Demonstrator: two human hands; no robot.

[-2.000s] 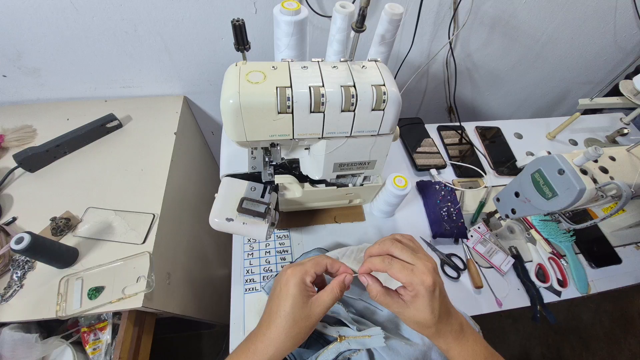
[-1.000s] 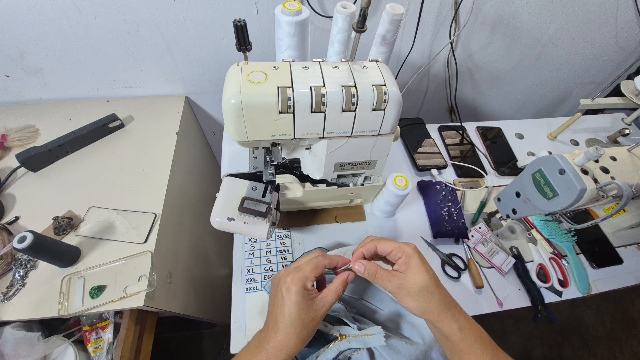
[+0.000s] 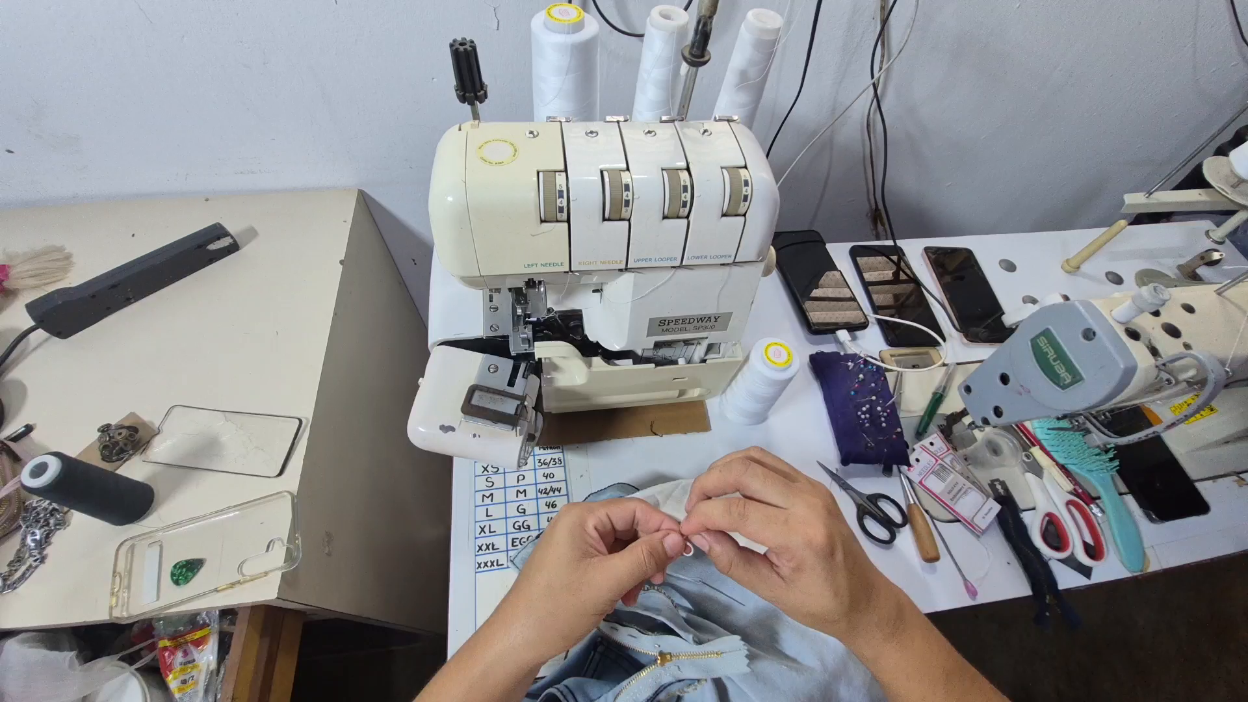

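Note:
My left hand [image 3: 609, 561] and my right hand [image 3: 785, 541] meet fingertip to fingertip above a light blue denim garment [image 3: 780, 639]. Both pinch something small and thin; a tiny pale loop shows just below the fingertips, too small to identify. Under my hands, a metal zipper [image 3: 668, 659] on pale tape lies over the garment. Behind them stands a four-thread serger [image 3: 604, 253] with its front cover swung out at the left. A size chart [image 3: 507, 517] is partly covered by my left hand and the cloth.
White thread cones [image 3: 565, 68] stand behind the serger, another cone [image 3: 760, 382] beside it. To the right lie black scissors [image 3: 877, 515], a purple pincushion [image 3: 858, 409], a wooden-handled tool [image 3: 919, 522], several phones [image 3: 965, 292] and a second sewing machine [image 3: 1063, 361]. A side table [image 3: 214, 361] borders the left.
Both hands remain together over the garment, with small shifts of the fingers and of the grip. The thin pale thing stretched between the fingertips earlier now shows only as a tiny loop beneath them.

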